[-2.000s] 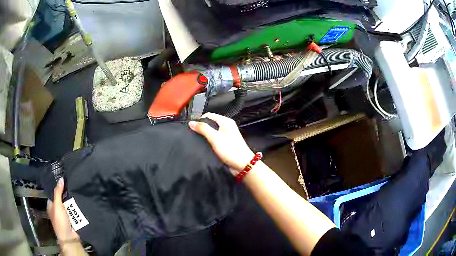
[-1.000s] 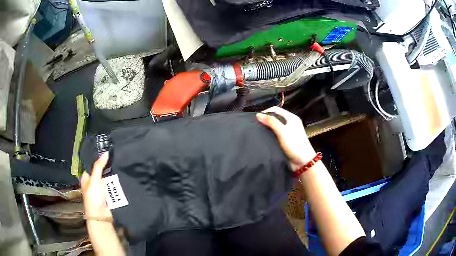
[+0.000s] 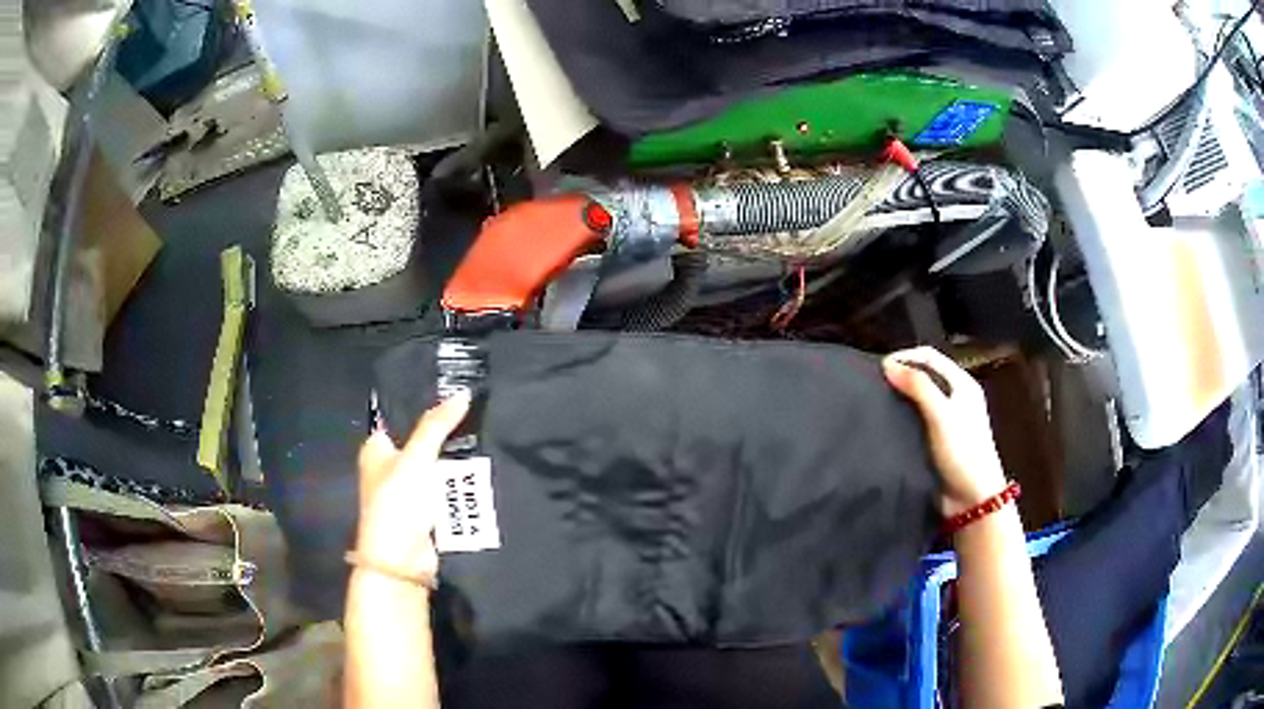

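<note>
A black bag body (image 3: 693, 485) is stretched flat between my hands, above my lap. Its white brand label (image 3: 467, 504) and a narrow printed care label (image 3: 460, 381) are on its left part. My left hand (image 3: 402, 485) grips the left end beside the labels, thumb on top. My right hand (image 3: 950, 416) grips the upper right corner. The orange-red suction head (image 3: 520, 256) is just beyond the bag's upper edge, near the care label; whether they touch I cannot tell.
A ribbed hose (image 3: 818, 198) runs right from the suction head, under a green panel (image 3: 832, 118) with black bags (image 3: 859, 42) above. A blue bin (image 3: 901, 623) with dark bags and a box (image 3: 1019, 429) are right. A speckled stand base (image 3: 347, 229) is left.
The bag and both hands have moved right across the view. The bag's left end with its labels is now below the suction head. Both hands still hold it.
</note>
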